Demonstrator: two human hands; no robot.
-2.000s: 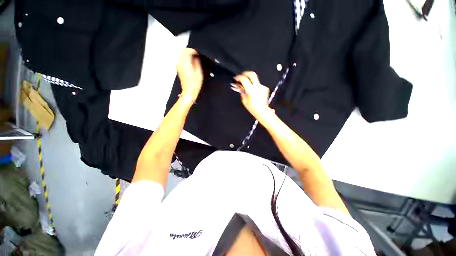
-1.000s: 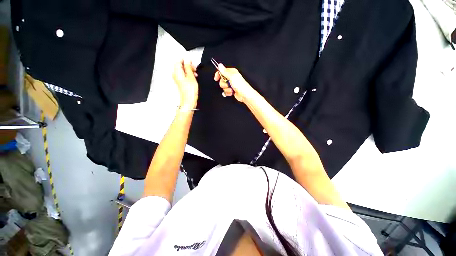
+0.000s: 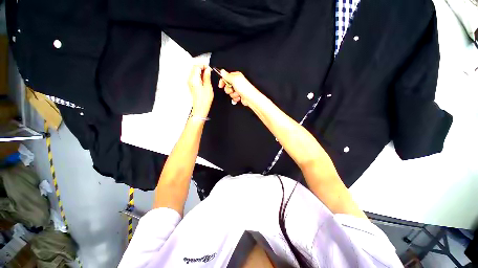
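A black jacket with light round buttons and a strip of navy-white check lining lies spread in front of me. My right hand holds small thread snips, their tips pointing up-left at the jacket's left edge. My left hand is at that edge with fingertips pinched together, close to the snip tips. Whether a thread or cloth is between the left fingers is too small to tell.
More black jackets lie at the left, hanging over the edge of the white table. A metal bar and a brown piece are at the far left. Yellow-black tape marks the grey floor. Table legs show lower right.
Since two seconds ago the jacket has shifted slightly right and down in view. My hands let go of the cloth fold; the snips came into view and now meet my left fingertips.
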